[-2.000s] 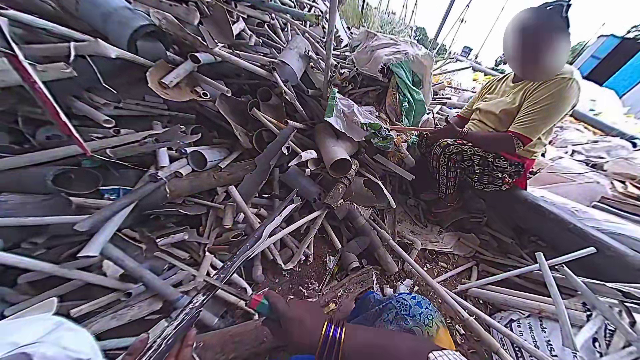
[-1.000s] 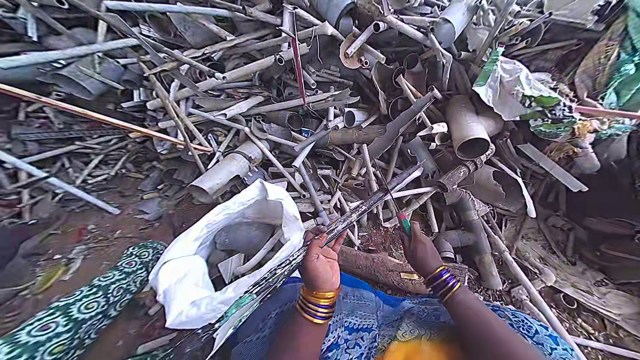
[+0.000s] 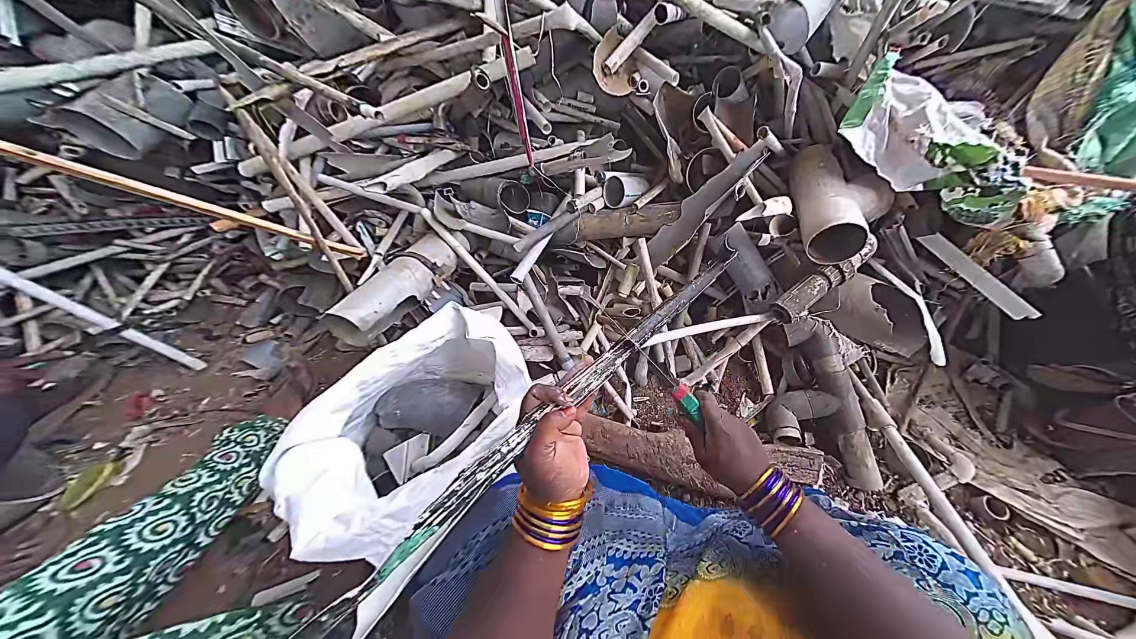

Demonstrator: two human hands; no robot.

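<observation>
A long, thin plastic strip or split pipe (image 3: 590, 377), black and white and scuffed, runs diagonally from the lower left towards the upper right. My left hand (image 3: 555, 444) is closed round its middle. Just right of it, my right hand (image 3: 723, 439) grips a tool by its red and green handle (image 3: 687, 402); a thin dark shaft or blade reaches from it to the strip, its tip hard to make out. Left of my left hand stands an open white sack (image 3: 324, 484) with grey plastic pieces (image 3: 430, 406) in it. A wooden log (image 3: 657, 453) lies behind my wrists.
A large heap of grey scrap pipes (image 3: 390, 288) and broken fittings spreads ahead. A wide pipe elbow (image 3: 825, 204) lies at the right, near a torn white and green sack (image 3: 919, 124). Patterned green cloth (image 3: 177, 524) covers what seems a person's leg at the lower left.
The view has swung down and left since the first frame, bringing the white sack into sight. Since the second, both hands keep their hold, with the tool still close beside the strip.
</observation>
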